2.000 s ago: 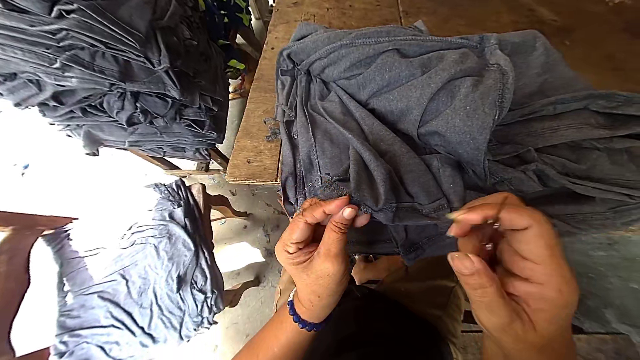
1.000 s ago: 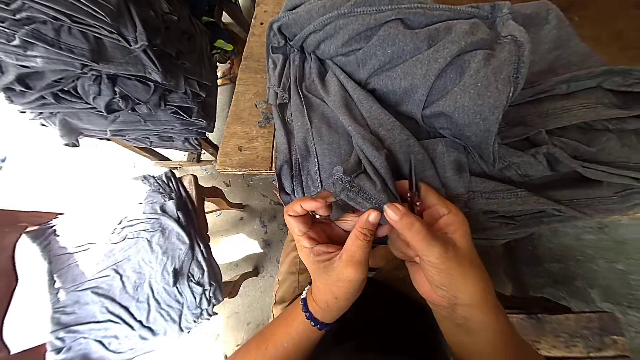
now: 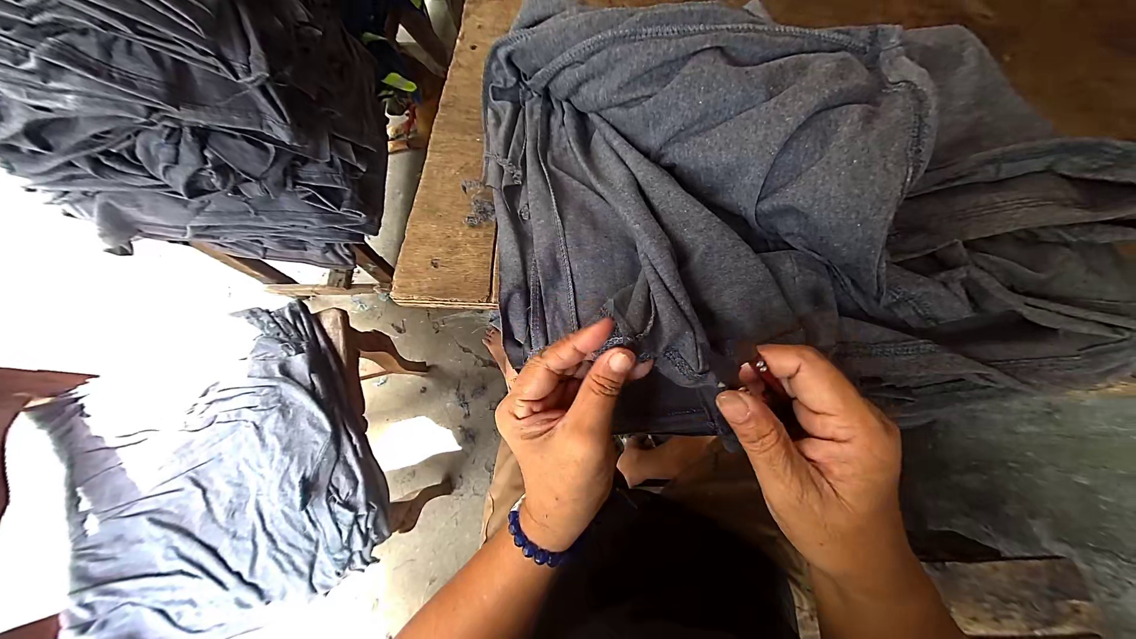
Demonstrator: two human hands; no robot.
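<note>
A blue-grey knit garment (image 3: 692,177) lies bunched over the wooden table, its stitched seams showing. My left hand (image 3: 568,417), with a blue bead bracelet (image 3: 535,543) at the wrist, pinches a seamed edge of it between thumb and index finger. To the right of it, my right hand (image 3: 816,444) has its fingers curled around a small tool with a dark red handle (image 3: 769,376), which looks like thread snips. The tool's tip is too small and blurred to make out. My two hands are apart, both at the garment's near edge.
At the upper left, a tall pile of grey garments (image 3: 186,133) rests on a wooden stand. More grey cloth (image 3: 240,470) lies on a wooden stool (image 3: 342,355) at the lower left. Thread scraps (image 3: 480,211) lie on the wooden table (image 3: 435,257). A person's foot (image 3: 497,348) shows below.
Two seconds ago my right hand was farther right, then it came close beside my left hand with a dark pointed blade showing. Now it has moved a little away again. My left hand still pinches the cloth.
</note>
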